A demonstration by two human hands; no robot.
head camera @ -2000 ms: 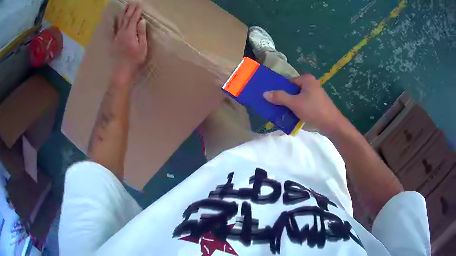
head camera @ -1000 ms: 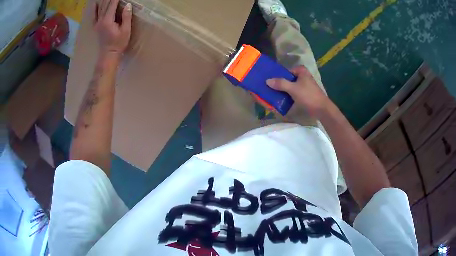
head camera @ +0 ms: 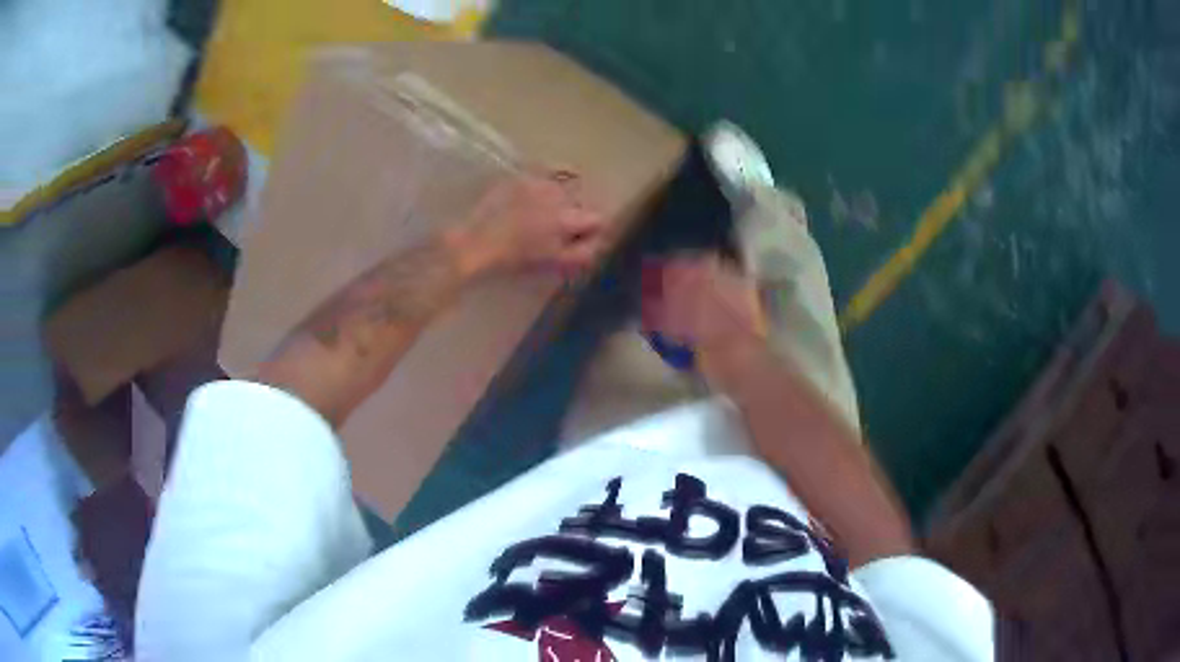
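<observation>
A large brown carton (head camera: 388, 259) lies tilted in front of me, with a shiny strip of packing tape (head camera: 447, 119) along its seam. My left hand (head camera: 537, 229) is over the carton's near right edge, at the end of the seam, fingers curled; blur hides whether it grips anything. My right hand (head camera: 705, 308) is just right of that edge, closed and blurred. A small dark blue part of the tape dispenser (head camera: 670, 349) shows beneath it; the rest is hidden.
A red roll (head camera: 202, 175) sits at the left by the yellow sheet (head camera: 265, 65). Open brown cartons (head camera: 136, 317) lie at the left, more cartons (head camera: 1061, 479) at the lower right. My shoe (head camera: 740, 153) is beyond the carton's right corner.
My left hand has moved from the far part of the seam to the near right edge. My right hand has moved down and left, turning the dispenser mostly out of sight.
</observation>
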